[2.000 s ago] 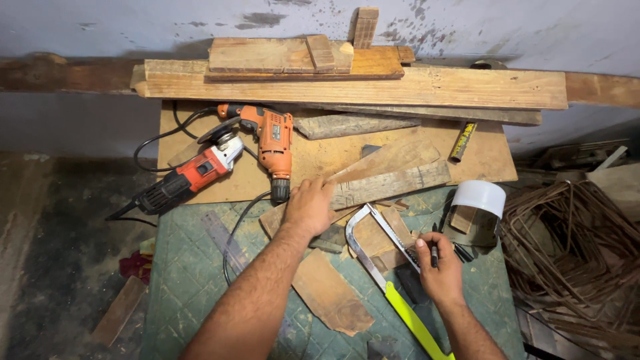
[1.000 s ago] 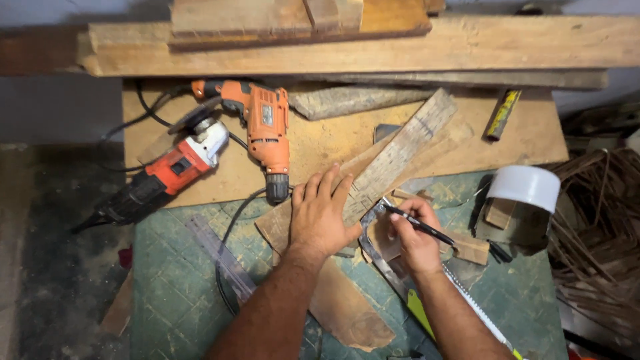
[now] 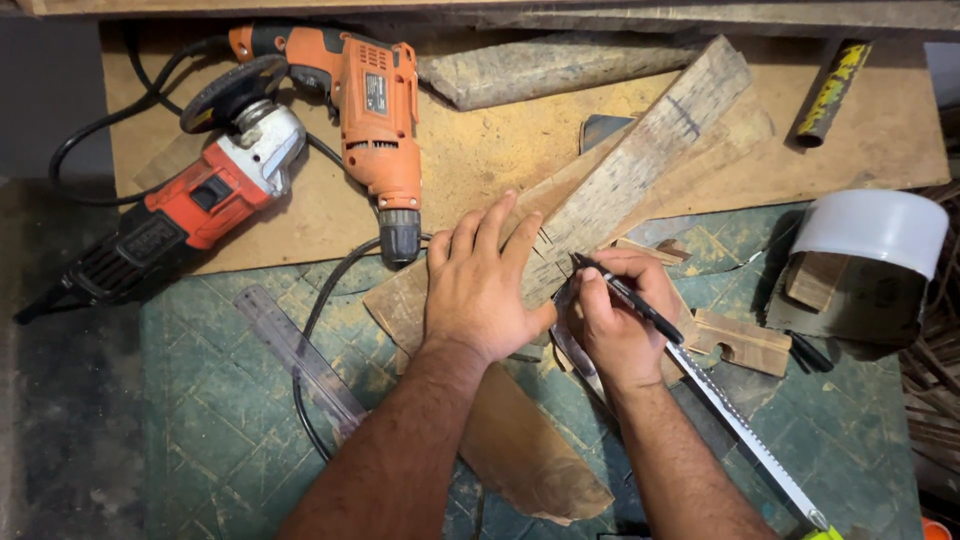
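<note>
My left hand (image 3: 480, 285), fingers spread, presses flat on the near end of a weathered wooden board (image 3: 630, 165) that lies diagonally. Short dark lines mark the board beside my fingers, and another dark mark crosses its far end. My right hand (image 3: 626, 307) grips a black marker pen (image 3: 637, 300), its tip at the board's right edge. Beneath my right hand lies a hacksaw, partly hidden; its blade (image 3: 742, 431) runs toward the lower right, where a bit of its yellow-green handle (image 3: 825, 533) shows. Another wooden piece (image 3: 532, 450) rests under my left wrist.
An orange drill (image 3: 379, 120) and a red angle grinder (image 3: 217, 187) with cords lie at left, near a clear ruler (image 3: 300, 360). At right are a white round container (image 3: 870, 232), a notched wood block (image 3: 739, 341) and a yellow-and-black tube (image 3: 832, 94). Planks (image 3: 600, 15) line the back.
The marker has come to the board's edge in my right hand. My left hand, earlier with fingers closer together, is spread on the board. The hacksaw has turned. The view has moved closer.
</note>
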